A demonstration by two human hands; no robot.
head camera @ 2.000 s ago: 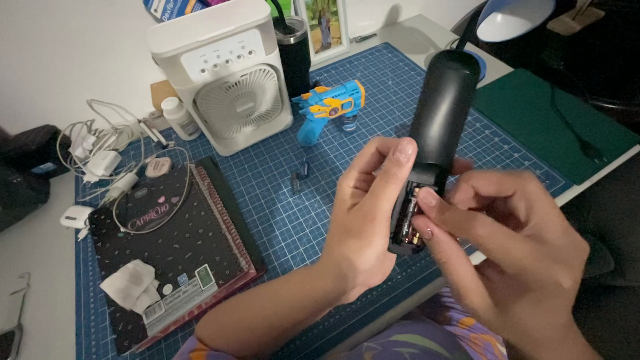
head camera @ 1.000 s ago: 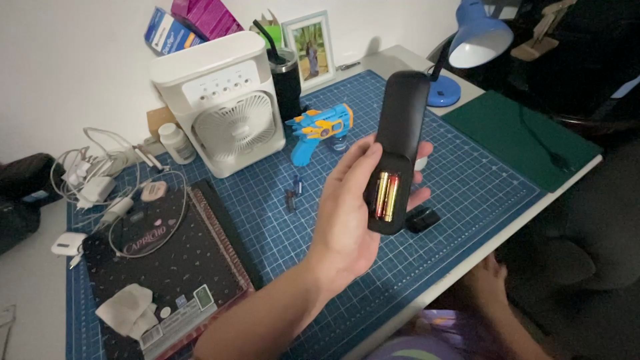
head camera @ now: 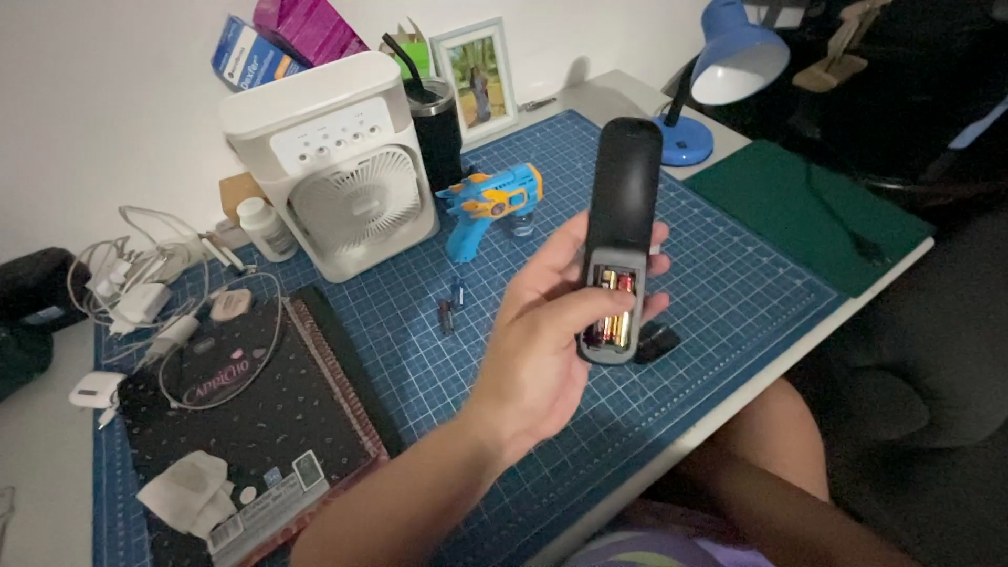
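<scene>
My left hand holds a black remote control upright, its back facing me. The battery compartment is uncovered, and two batteries lie side by side in it; my left thumb rests across them. Beside the lower end of the remote, a small black plastic piece lies on the blue cutting mat. Two small dark batteries lie on the mat left of my hand. Of my right arm only the forearm shows, at the lower right, over my leg; the right hand is hidden.
A white desk fan, a blue toy gun, a black tumbler and a framed photo stand or lie behind. A blue lamp is at the back right. At left lie a black notebook and tangled white cables.
Two seconds ago my right hand was at the battery compartment; it has withdrawn to the lower right, out of sight. My left thumb has moved onto the batteries.
</scene>
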